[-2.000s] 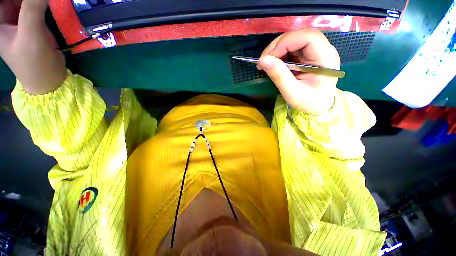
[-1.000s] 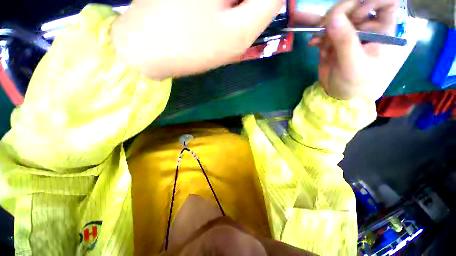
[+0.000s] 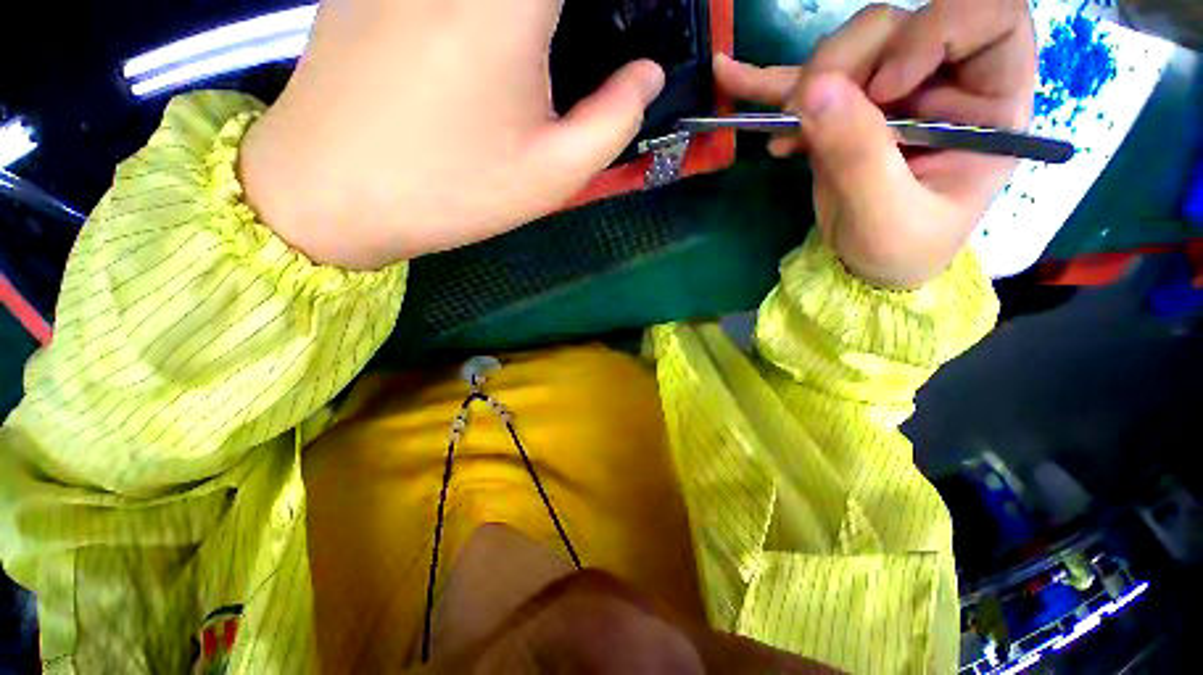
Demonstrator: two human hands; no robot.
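Note:
My right hand [image 3: 897, 145] holds the tweezers [image 3: 976, 136] level, their tips pointing left over the hinge corner. My left hand [image 3: 422, 132] lies over the glossy black display panel [image 3: 633, 46], thumb pointing right; its other fingers are cut off by the top edge, so its grip cannot be told. A silver hinge [image 3: 665, 158] shows at the panel's lower right corner, just below the tweezer tips. The red frame [image 3: 720, 53] borders the panel's right and lower sides. No small piece can be made out at the tips.
A perforated dark patch [image 3: 462, 293] lies on the green surface [image 3: 699, 284] below the frame. A white board [image 3: 1042, 198] with blue bits [image 3: 1075, 59] is at the right. Another glossy black surface with light reflections is at the left.
My view has shifted right along the panel. My left hand has come across from the far left onto the panel. My right hand, still holding the tweezers, is now at the right hinge corner.

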